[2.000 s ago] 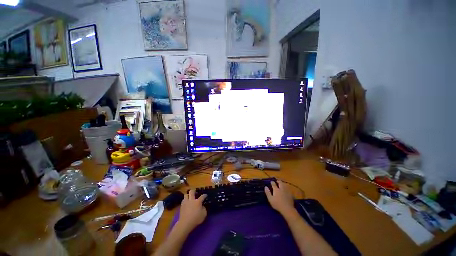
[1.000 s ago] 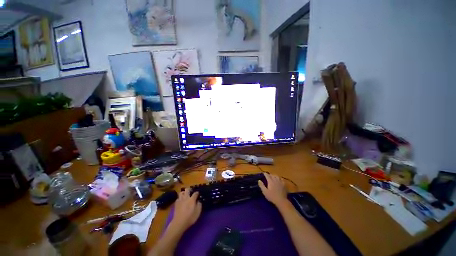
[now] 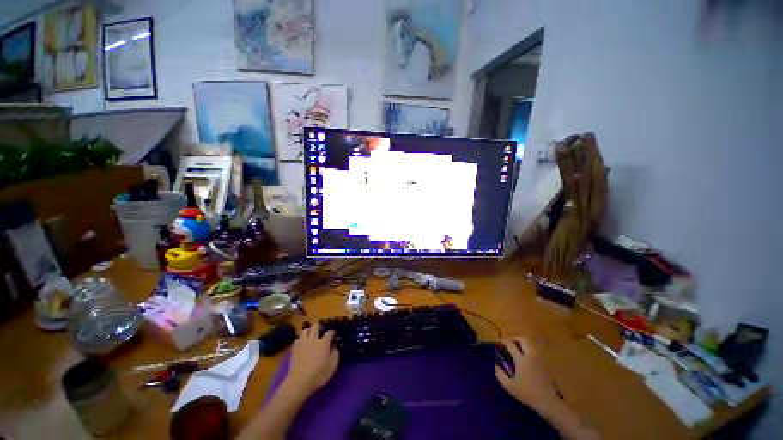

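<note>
The black keyboard (image 3: pixel 399 331) lies in front of the monitor (image 3: pixel 408 196), which shows white windows on a dark desktop. My left hand (image 3: pixel 314 354) rests with its fingers on the keyboard's left end and holds nothing. My right hand (image 3: pixel 522 371) is on the dark mouse (image 3: pixel 504 360) at the right of the purple mat (image 3: pixel 412 387) and partly covers it. A dark smartphone (image 3: pixel 379 418) lies on the mat near the lower edge of the picture.
Left are a tissue pack (image 3: pixel 176 320), a crumpled white tissue (image 3: pixel 220 378), a clear glass jar (image 3: pixel 105 327), a dark jar (image 3: pixel 94 397), a brown bowl (image 3: pixel 199 419) and a toy figure (image 3: pixel 190 232). Right are driftwood (image 3: pixel 577 202) and papers (image 3: pixel 674 391).
My right hand has left the keyboard's right end and moved right onto the mouse. My left hand stays at the keyboard's left end. The camera view has shifted slightly.
</note>
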